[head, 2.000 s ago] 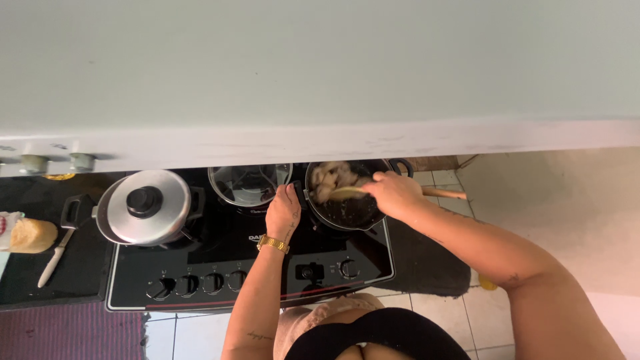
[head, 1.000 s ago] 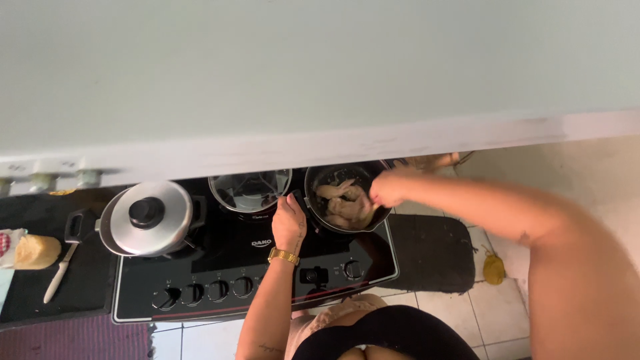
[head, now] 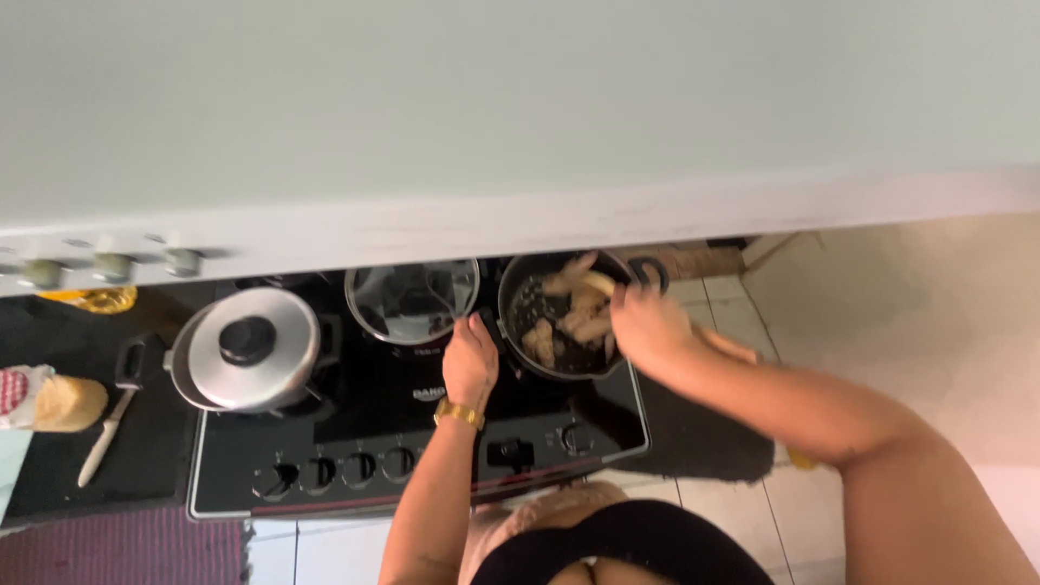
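My left hand (head: pixel 471 361), with a gold watch at the wrist, is closed on the dark handle (head: pixel 489 327) of a black pot (head: pixel 505 321). Pale pieces of meat (head: pixel 587 318) lie in the pot, over a dark, bubbling bottom. At the pot's right side my right hand (head: pixel 650 325) grips a wooden spoon (head: pixel 727 344); its head is among the pieces and its handle end shows beyond my hand. Left of the pot is a glass lid (head: pixel 413 337) with a metal rim.
An aluminium pot (head: pixel 183 374) with a metal lid (head: pixel 284 349) stands at the left of the black stove (head: pixel 366 426). Further left are a white-handled knife (head: pixel 100 447) and a bag of bread (head: pixel 71 403). A pale overhanging surface (head: pixel 520 122) with knobs crosses the upper view.
My right hand has moved about at the pot's right side, and the meat pieces have shifted inside. My left hand has stayed at the pot handle.
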